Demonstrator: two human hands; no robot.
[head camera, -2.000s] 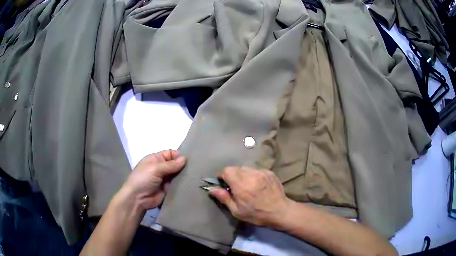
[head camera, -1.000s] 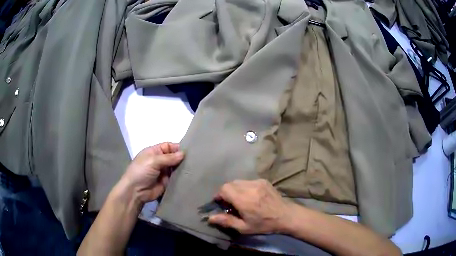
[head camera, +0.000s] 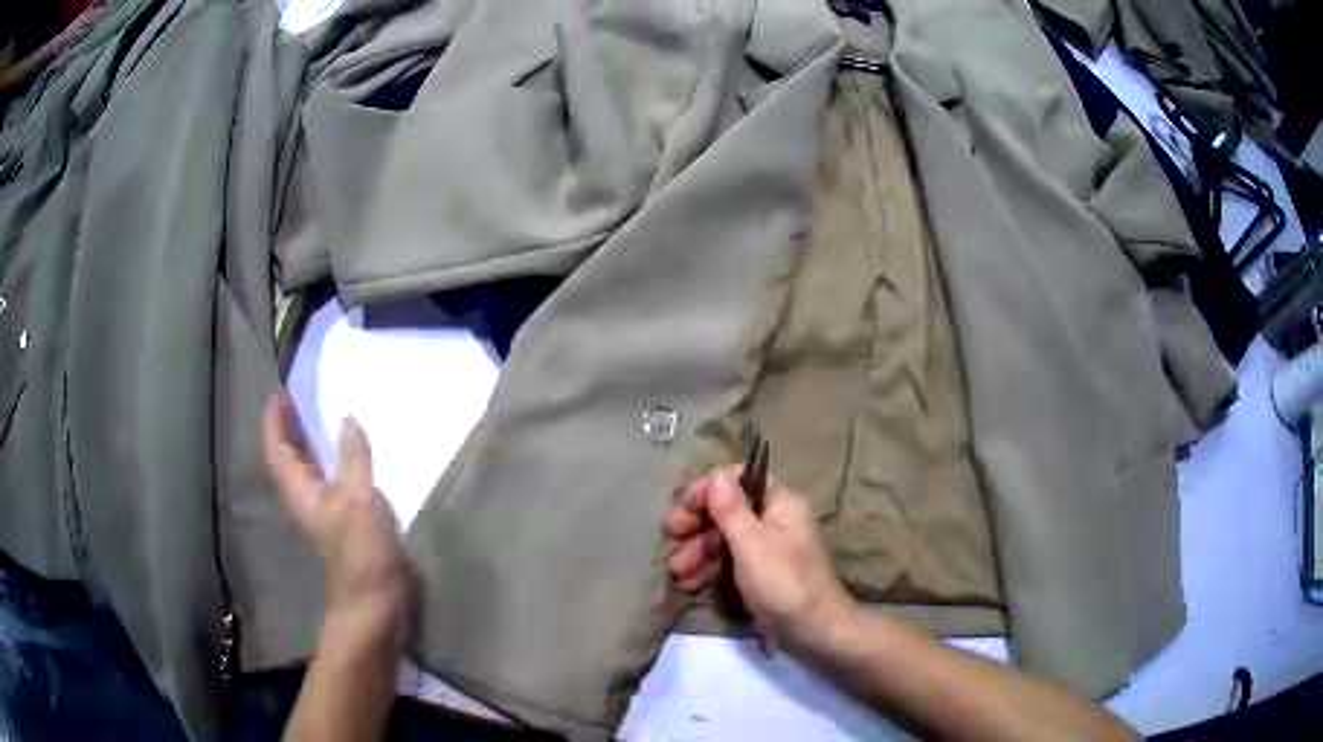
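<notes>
A grey-beige jacket (head camera: 580, 377) lies open on the white table, its front panel showing one round metal button (head camera: 660, 423). Its brown lining (head camera: 871, 392) shows to the right of that panel. My left hand (head camera: 341, 507) is off the cloth, left of the panel, with fingers apart and nothing in it. My right hand (head camera: 747, 558) is at the panel's inner edge near the hem, over the lining. It holds dark thread snips (head camera: 755, 473), tips pointing up. The fingers are curled at the cloth edge; whether they also pinch it is unclear.
More grey-beige jackets (head camera: 153, 334) lie on the left, one with small shiny buttons (head camera: 228, 645) near the bottom. Black hangers (head camera: 1248, 203) lie at the upper right. A white cone (head camera: 1299, 389) stands at the right edge. White table (head camera: 392, 377) shows between the jackets.
My left hand has let go of the front edge and moved left, opening. My right hand has moved right to the panel's inner edge, the snips now upright. The view has shifted slightly.
</notes>
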